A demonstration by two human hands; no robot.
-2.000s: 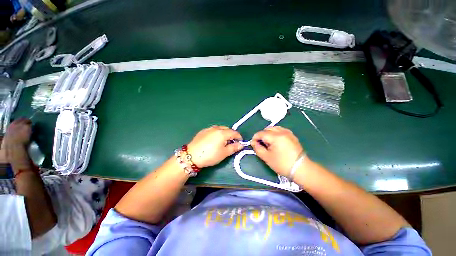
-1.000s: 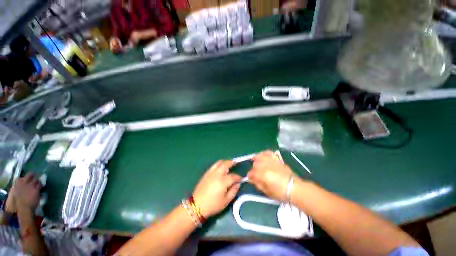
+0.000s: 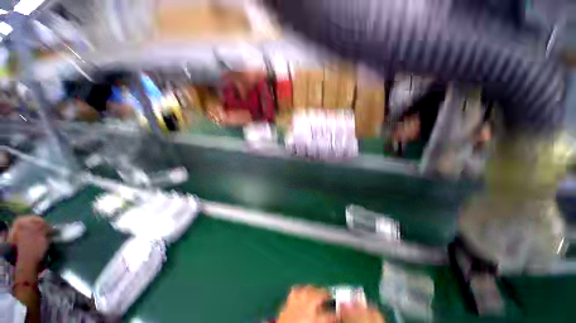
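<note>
The frame is strongly blurred. My left hand [image 3: 306, 305] is at the bottom edge, cut off by it, with its fingers bent. My right hand [image 3: 361, 313] is close to its right, also cut off. A small white part of a coiled cable [image 3: 349, 295] shows between and above the hands; the rest of it is hidden or out of the picture. The pale pile of twist ties [image 3: 407, 293] lies to the right of my right hand. At the left are stacks of white coiled cables [image 3: 131, 272] on the green bench [image 3: 227, 265].
A single white coil [image 3: 372, 222] lies beyond the pale strip [image 3: 303, 232]. A black device [image 3: 481, 284] stands at right under a cloudy plastic-covered hood [image 3: 515, 227]. A neighbour's hand [image 3: 28, 243] is at far left. White blocks [image 3: 322, 134] and people are across the line.
The view has tilted up, so the bench and my hands sit lower in the picture and more of the far side shows. The coil near the front edge is out of view.
</note>
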